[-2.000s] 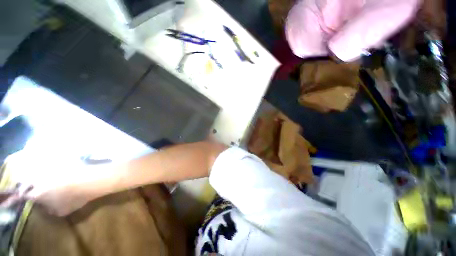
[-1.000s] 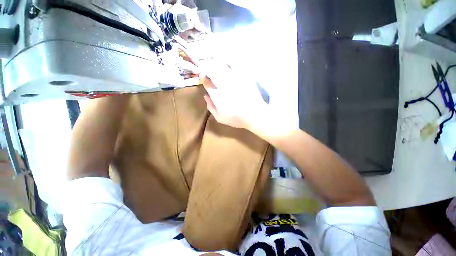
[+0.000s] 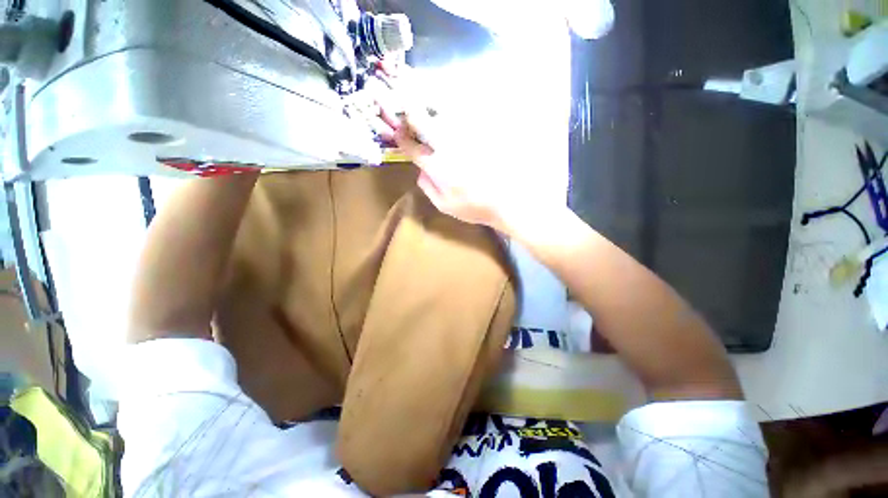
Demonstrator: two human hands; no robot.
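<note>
The brown bag body (image 3: 292, 263) hangs from under the sewing machine head (image 3: 185, 92) down over my lap, with a centre seam showing and a folded flap at its right. My right hand (image 3: 453, 180) is at the bag's upper edge, its fingers beside the needle area; glare washes it out and I cannot tell if it grips. My left forearm runs up along the bag's left side; the left hand is hidden behind the machine head. A bit of yellow edging (image 3: 394, 156) shows by the right fingertips.
Glare covers the machine bed right of the head. A dark grey panel (image 3: 682, 195) lies farther right. The pale table (image 3: 813, 282) beyond it holds dark blue snips (image 3: 869, 185) and a cable. Yellow material (image 3: 63, 438) is at the lower left.
The view has turned from the table side back to the machine. Since one second ago, my right fingers have closed in beside the needle area, and the bag's flap has shifted slightly left.
</note>
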